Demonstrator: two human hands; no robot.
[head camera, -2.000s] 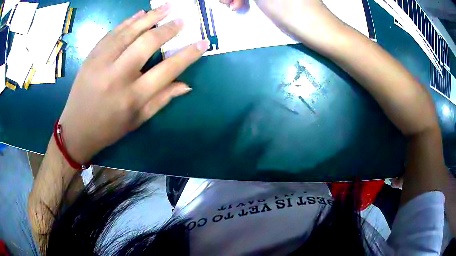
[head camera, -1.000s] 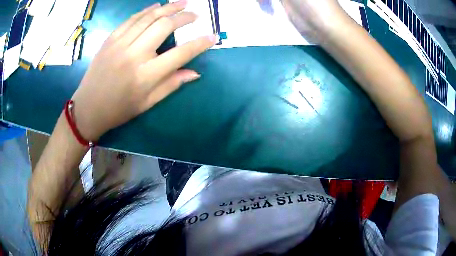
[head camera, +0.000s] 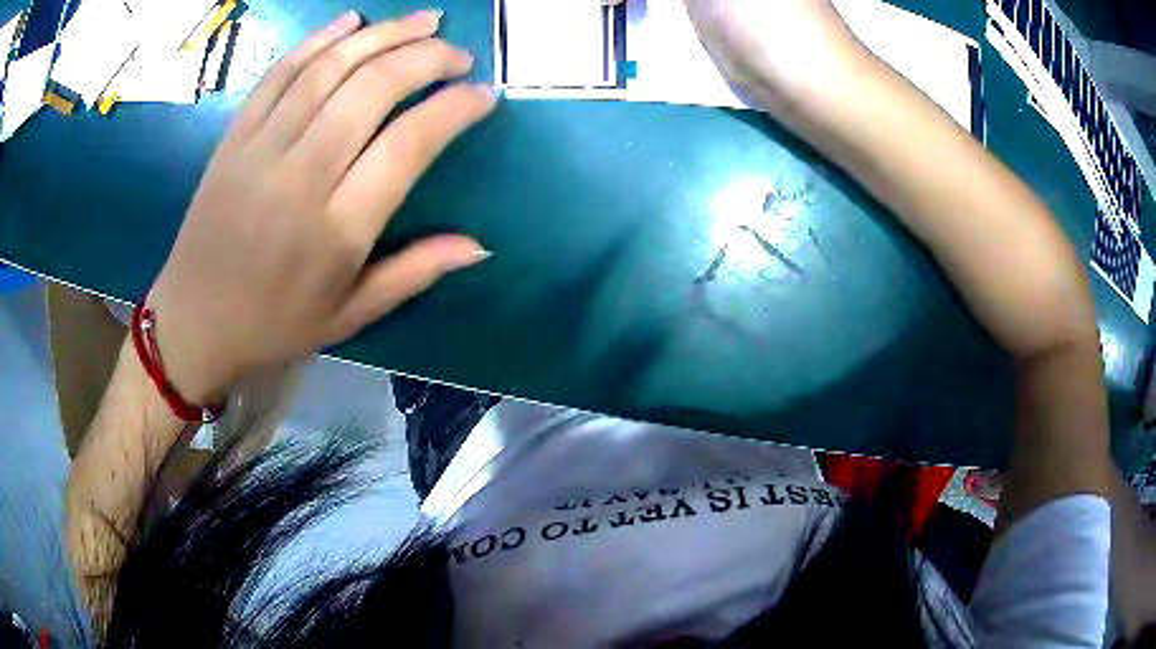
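A white display module with dark edges (head camera: 559, 48) lies on the green bench at the top centre, partly cut off by the picture's top edge. A white adhesive sheet (head camera: 685, 66) lies beside it, with a small teal tab (head camera: 626, 71) at the module's right edge. My left hand (head camera: 342, 190) is left of the module, fingers spread, fingertips near its left edge, holding nothing. My right hand (head camera: 748, 32) is at the top edge over the sheet. Its fingers are cut off by the picture, so what they hold is hidden.
A loose pile of white modules with yellow ends (head camera: 140, 57) lies at the upper left. Spare sheets with rows of dark bars (head camera: 1078, 108) overlap at the upper right. The bench's near edge curves below my hands. A red bag or container (head camera: 887, 488) is below it.
My left hand has moved back left from the dark strip and sheet. The whole module outline now shows beside the sheet. My right hand's fingertips have passed out of the top of the picture.
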